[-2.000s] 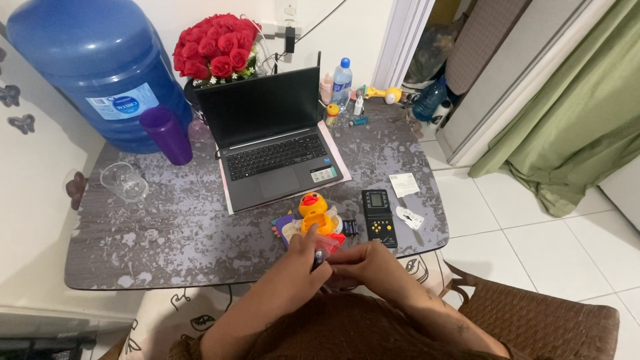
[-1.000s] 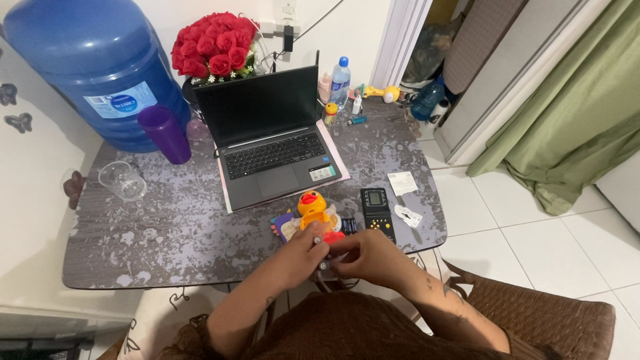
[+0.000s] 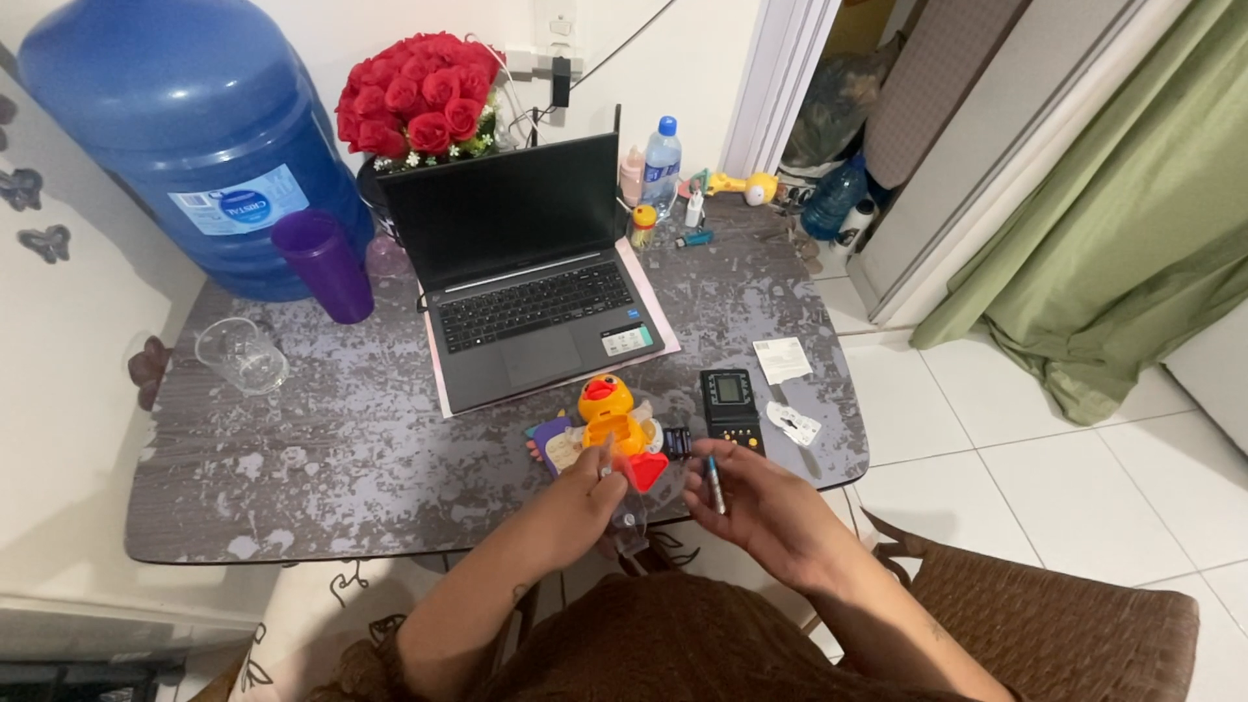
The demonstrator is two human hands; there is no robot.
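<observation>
A yellow toy duck [image 3: 606, 414] with a red beak lies near the table's front edge, its body showing an open hollow. My left hand [image 3: 583, 502] is at its lower side and holds a small clear plastic piece [image 3: 629, 522]. A red plastic part [image 3: 647, 472] lies beside those fingers. My right hand [image 3: 749, 502], palm partly up, has a small pen-like cylinder [image 3: 716, 485] resting against its fingers; its exact kind is unclear. Several dark batteries [image 3: 677, 443] lie between the duck and a black handheld game [image 3: 731, 408]. A purple toy card [image 3: 554, 447] lies left of the duck.
Behind the duck stands an open laptop [image 3: 536, 312]. A glass cup [image 3: 244, 357], a purple tumbler [image 3: 324, 268] and a large blue water jug [image 3: 195, 136] are at the left. Torn packaging card [image 3: 782, 362] lies right of the game. A woven chair [image 3: 1053, 604] stands at the lower right.
My hands were together in front of the duck. Now my right hand has moved away to the right with the small cylinder, and my left hand stays by the duck.
</observation>
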